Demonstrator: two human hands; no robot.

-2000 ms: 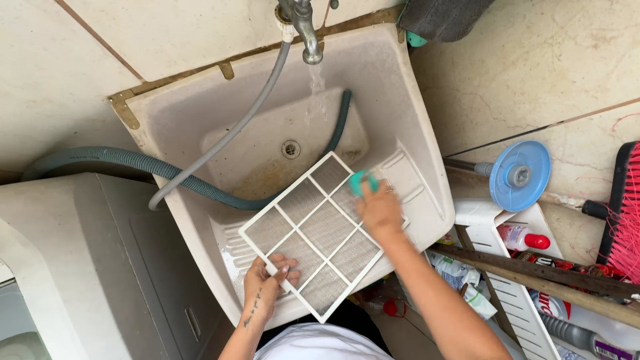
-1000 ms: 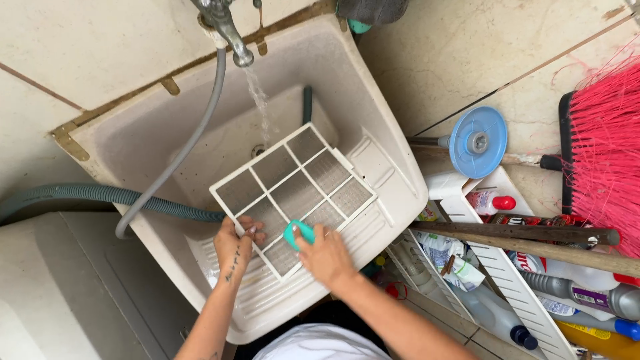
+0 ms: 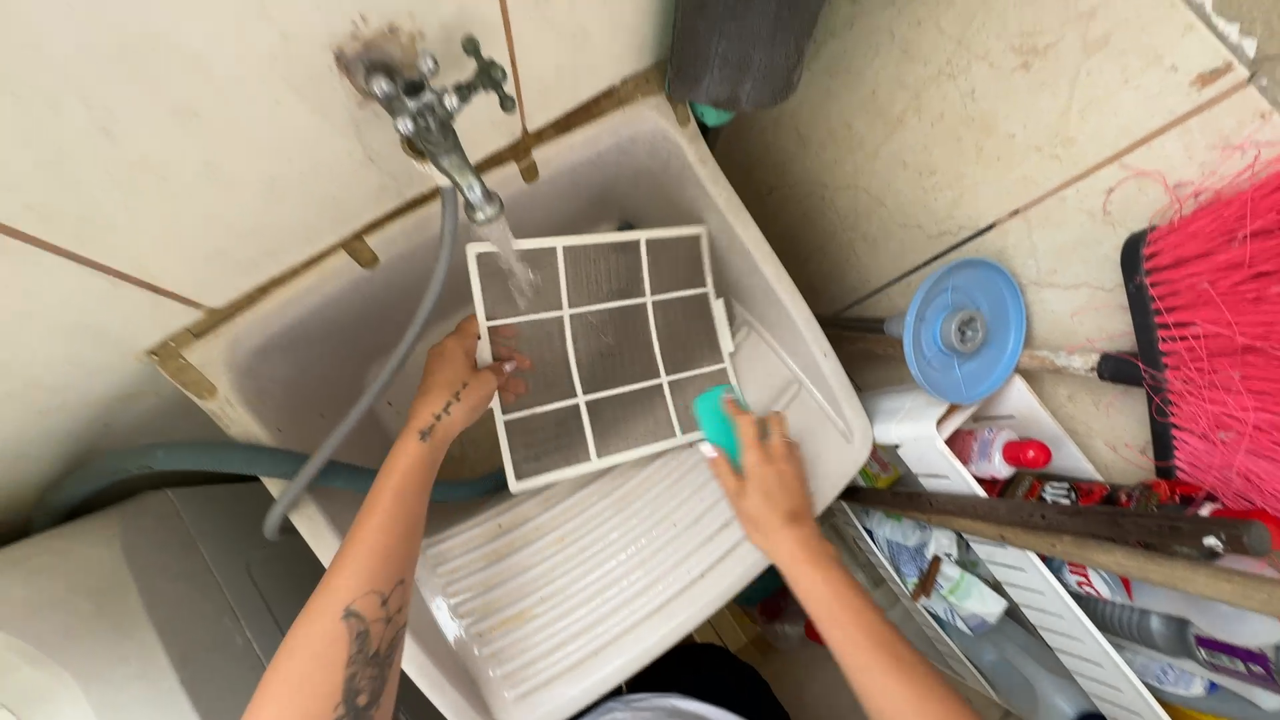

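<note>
My left hand (image 3: 465, 380) grips the left edge of a white-framed mesh air filter (image 3: 610, 345), its fingers showing through the mesh. Water runs from the metal faucet (image 3: 450, 150) onto the filter's upper left cell. A teal sponge or brush (image 3: 717, 420) is in my right hand (image 3: 765, 470), at the filter's lower right corner. The filter is over the basin of a light laundry sink (image 3: 800, 330), above its ribbed washboard (image 3: 590, 580).
A thin grey hose (image 3: 425, 300) hangs from the faucet, and a thick ribbed hose (image 3: 230, 460) enters the sink. At right are a blue disc (image 3: 965, 330), a pink broom (image 3: 1215, 340), wooden poles (image 3: 1080, 525) and a white shelf rack (image 3: 1060, 610) with bottles. A washing machine (image 3: 130, 590) stands at left.
The filter has moved up the basin from over the washboard and now lies under the water stream. Both hands have moved with it, the teal thing now at its lower right corner.
</note>
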